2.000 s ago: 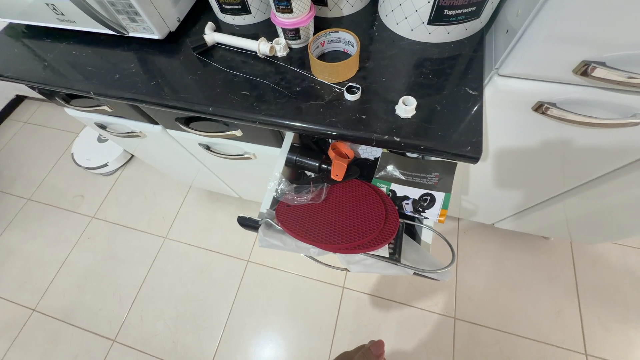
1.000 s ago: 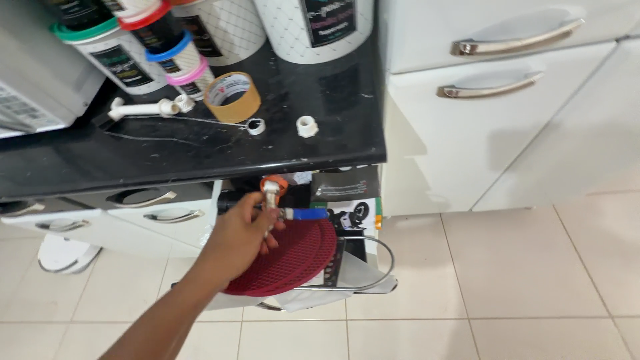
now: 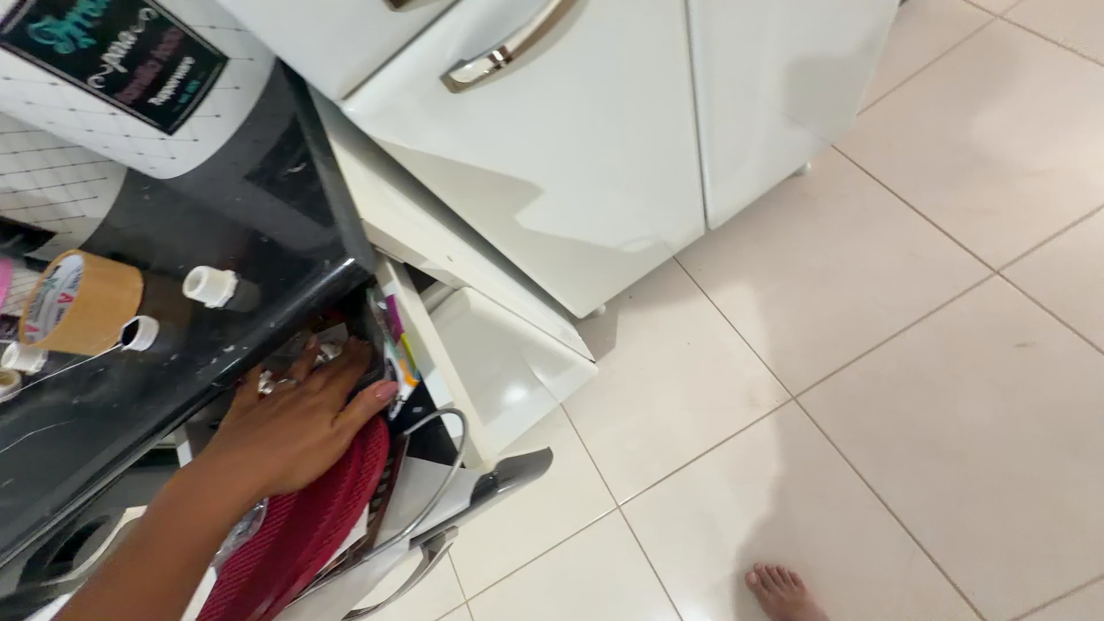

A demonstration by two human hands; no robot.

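My left hand [image 3: 293, 431] reaches palm down into an open drawer [image 3: 435, 362] below the black countertop. Its fingers are spread and bent over shiny, crumpled-looking items at the back; the fingertips are partly hidden, and nothing is clearly gripped. Under and beside the wrist lie dark red round textured mats [image 3: 302, 552], leaning with the drawer contents. Printed papers or packets [image 3: 401, 362] stand along the drawer's side, near my thumb. A curved metal wire loop [image 3: 461, 440] sticks up at the front. My right hand is out of view.
On the black countertop [image 3: 267, 216] are a tape roll [image 3: 95, 302], a white plastic threaded fitting [image 3: 210, 285], a small white ring [image 3: 139, 333] with a thin line, and a large white patterned canister [image 3: 207, 112]. White cabinets [image 3: 561, 155] adjoin it; a bare foot [image 3: 780, 591] stands on the tiled floor.
Two seconds ago no hand was over the drawer. One second ago my left hand held a small whitish thing above the mats; now it is deeper in the drawer, fingers spread. The view has turned strongly.
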